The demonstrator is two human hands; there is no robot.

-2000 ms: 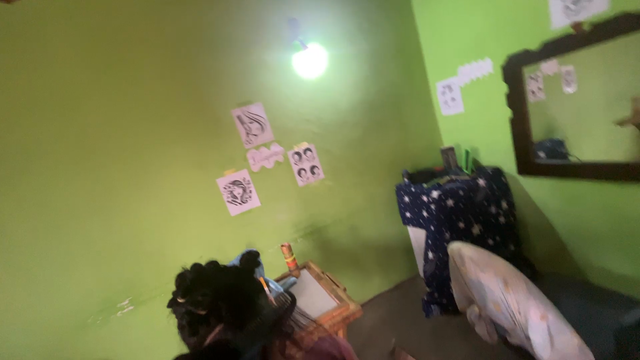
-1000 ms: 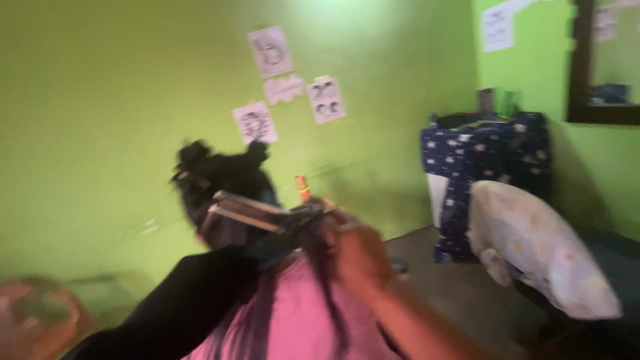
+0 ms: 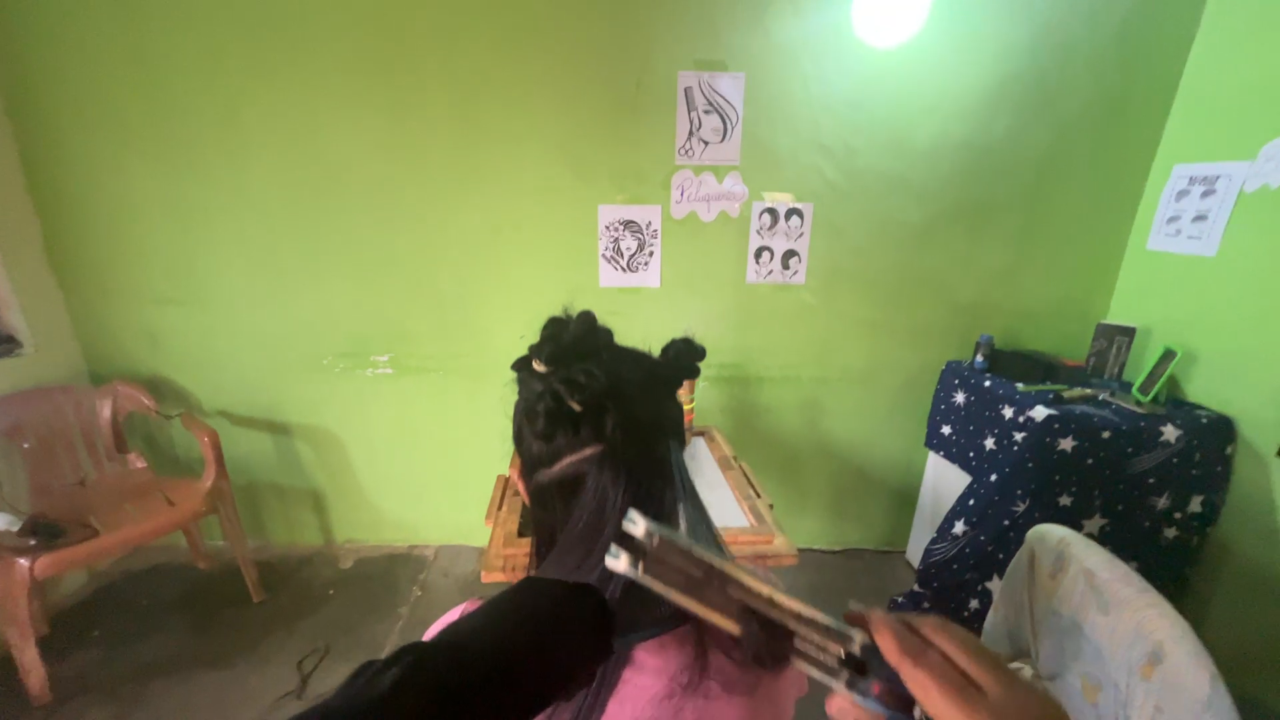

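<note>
A person in a pink top (image 3: 700,675) sits facing the green wall, dark hair (image 3: 620,420) partly pinned up in twisted buns and partly hanging straight down the back. My right hand (image 3: 940,670) grips a hair straightener (image 3: 740,600) at the lower right. Its long plates point up and left, across the hanging hair, with a dark lock at the plates. From the lower left my left arm, in a black sleeve (image 3: 480,655), reaches to the hair. The left hand itself cannot be made out; the sleeve, hair and straightener cover that spot.
A wooden table with a white top (image 3: 715,480) stands beyond the person. At left is a brownish plastic armchair (image 3: 150,500). On the right, a star-patterned cloth (image 3: 1080,480) covers a stand holding small items, near a chair back under pale cloth (image 3: 1100,620). Drawings (image 3: 710,118) hang on the wall.
The view has shifted, bringing the armchair into sight. Two seconds ago neither arm showed. One second ago both arms were at the hair; now my right hand is lower and further right with the straightener.
</note>
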